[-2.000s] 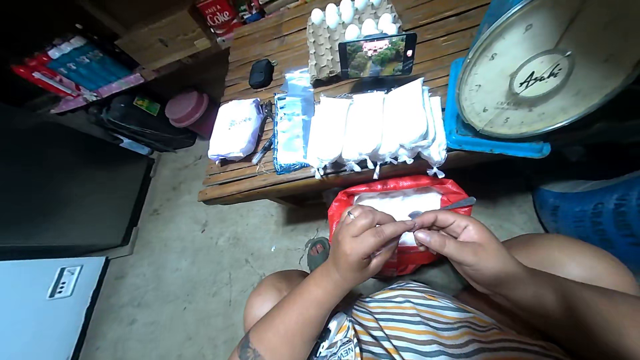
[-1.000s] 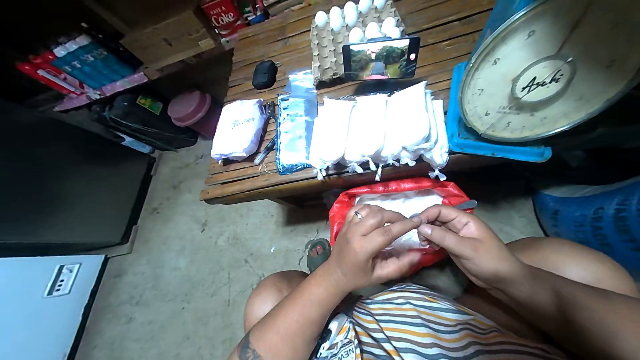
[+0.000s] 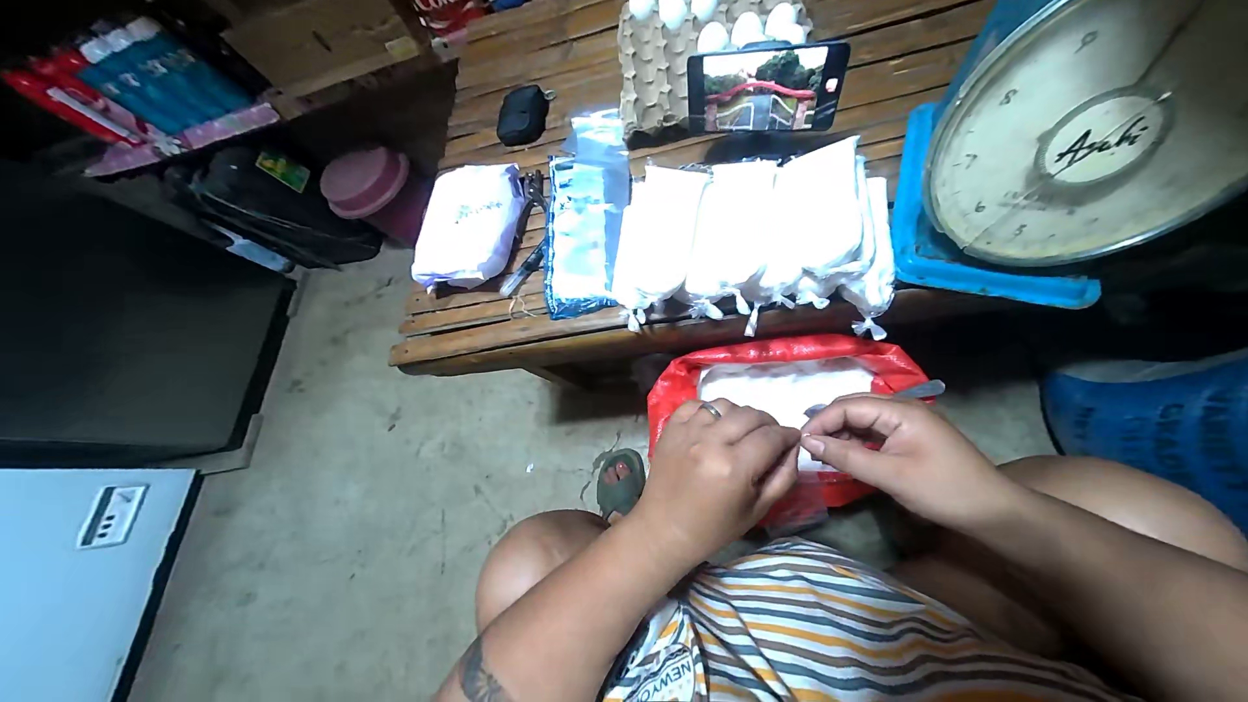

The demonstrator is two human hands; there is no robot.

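My left hand [image 3: 721,463], a ring on one finger, and my right hand [image 3: 892,448] meet at the fingertips over a red bag [image 3: 673,390] of white powder [image 3: 760,385]. The fingers are pinched together; whatever lies between them is too small to tell. A spoon [image 3: 916,390] shows its end beyond my right hand, and whether that hand holds it is hidden. Along the bamboo table's near edge lie several knotted plastic bags of white powder [image 3: 736,229]. Left of them are a pack of clear plastic bags [image 3: 585,234] and a white and purple pack [image 3: 470,224].
A phone [image 3: 765,88] leans by an egg tray [image 3: 653,78] on the bamboo table [image 3: 468,336]. Right of it stands a dial scale [image 3: 1092,146] with a blue base. A black pouch [image 3: 524,115] lies at the back. A blue sack [image 3: 1160,419] stands at right, a pink tub [image 3: 366,185] at left.
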